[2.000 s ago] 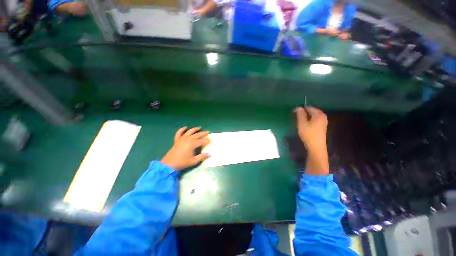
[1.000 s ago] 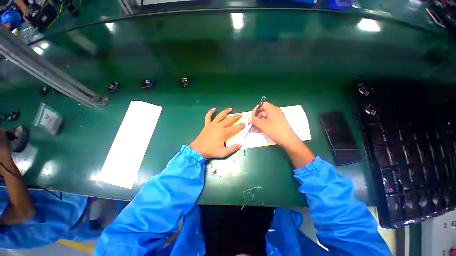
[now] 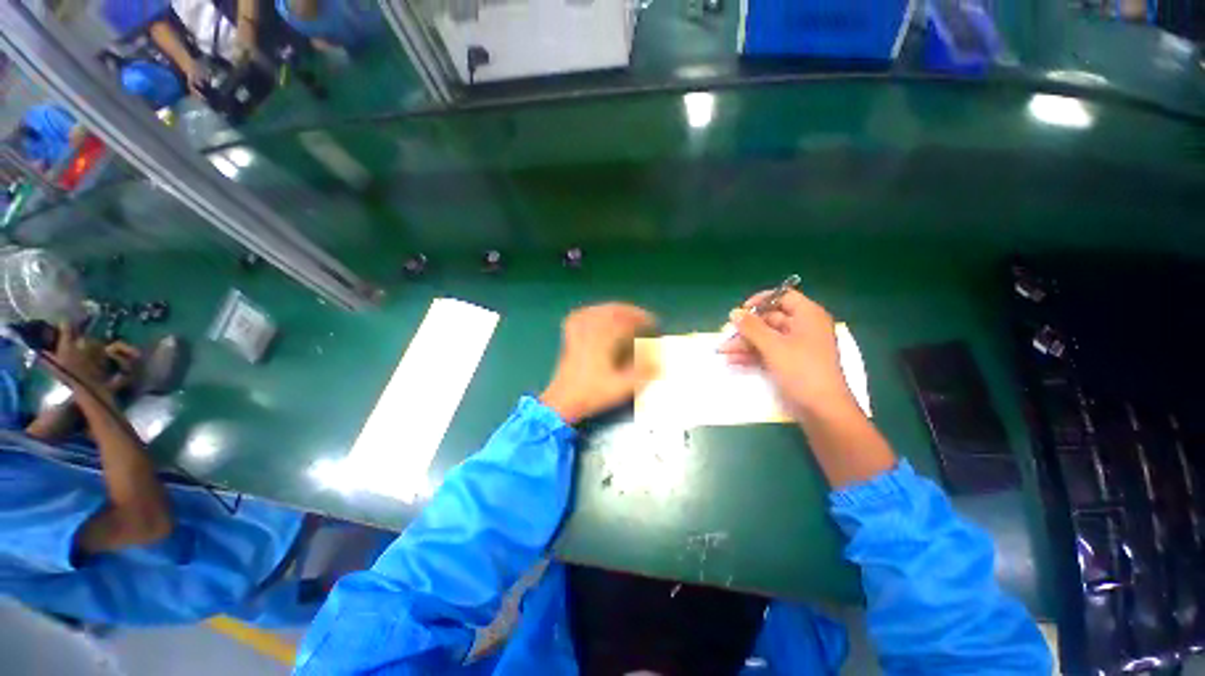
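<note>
A white label sheet with a yellowish edge (image 3: 687, 390) lies on the green bench in front of me. My right hand (image 3: 789, 346) holds a slim, pen-like tool (image 3: 782, 292) over the sheet's right half, its lower tip near the paper. My left hand (image 3: 601, 359) is at the sheet's left end, blurred, with the fingers curled; whether it holds anything is hidden. A second white sheet (image 3: 426, 396) lies apart to the left.
Small black modules (image 3: 572, 256) stand in a row beyond the sheets. A dark flat rectangle (image 3: 959, 403) and a black pocketed tray (image 3: 1123, 515) lie at right. A clear packet (image 3: 243, 328), a metal post (image 3: 198, 172) and a neighbour's arm (image 3: 130, 449) are at left.
My right hand came from the tray side to the sheet with the tool. My left hand, earlier spread flat on the sheet, has drawn to its left end and curled. The camera view has shifted.
</note>
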